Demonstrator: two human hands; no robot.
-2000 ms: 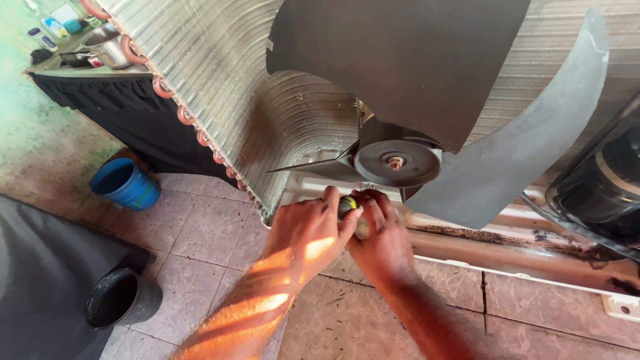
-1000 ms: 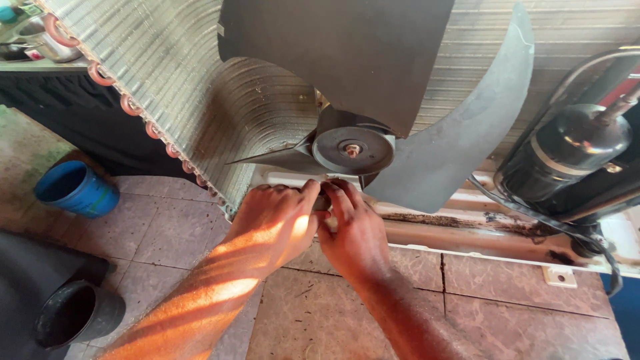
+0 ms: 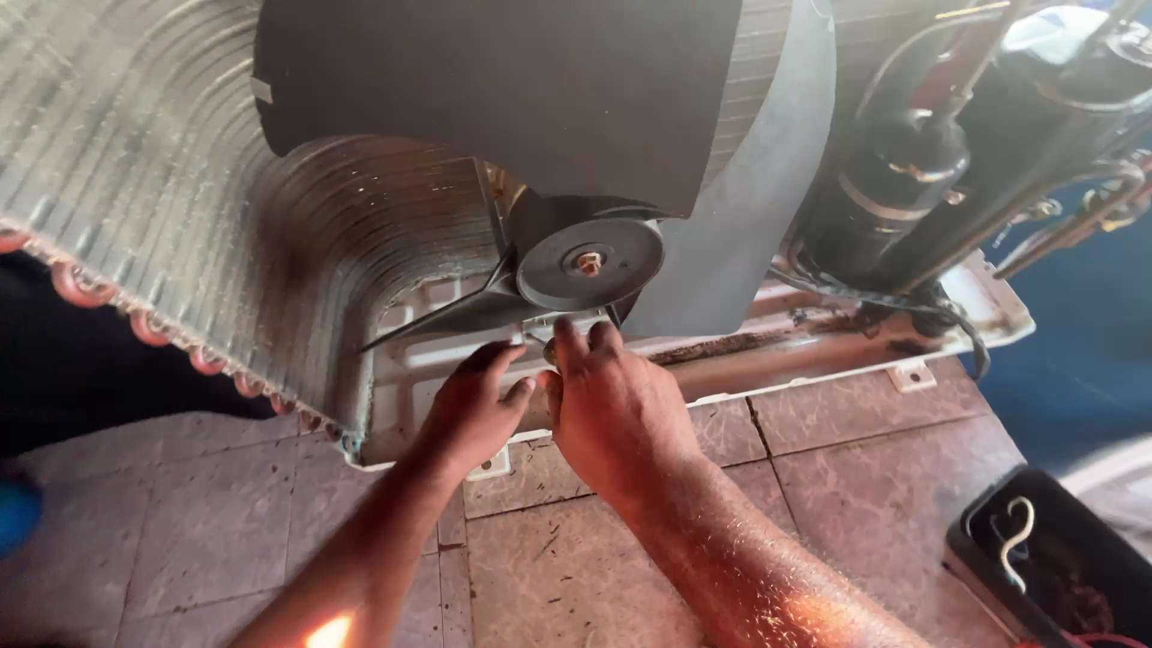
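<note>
An outdoor air-conditioner unit stands uncased on its metal base pan [image 3: 738,369]. Its dark fan [image 3: 589,265] has a round hub with a brass-coloured nut on the shaft. Just below the hub, my right hand [image 3: 621,405] has its fingers closed around a small tool, mostly hidden, with a thin metal shank showing at the fingertips. My left hand [image 3: 481,400] is to its left over the pan's front edge, thumb and fingers apart, with nothing seen in it. A finned condenser coil [image 3: 180,180] curves behind the fan on the left.
A black compressor [image 3: 999,153] and copper pipes are at the right, with a black cable [image 3: 972,333] over the pan's edge. On the tiled floor [image 3: 558,576], a dark open box [image 3: 1053,549] with a pale hook-shaped piece lies at lower right. Something blue [image 3: 18,513] shows at far left.
My hands were together below the fan hub; now my left hand is apart from my right, its fingers spread. The view has shifted right and closer to the unit.
</note>
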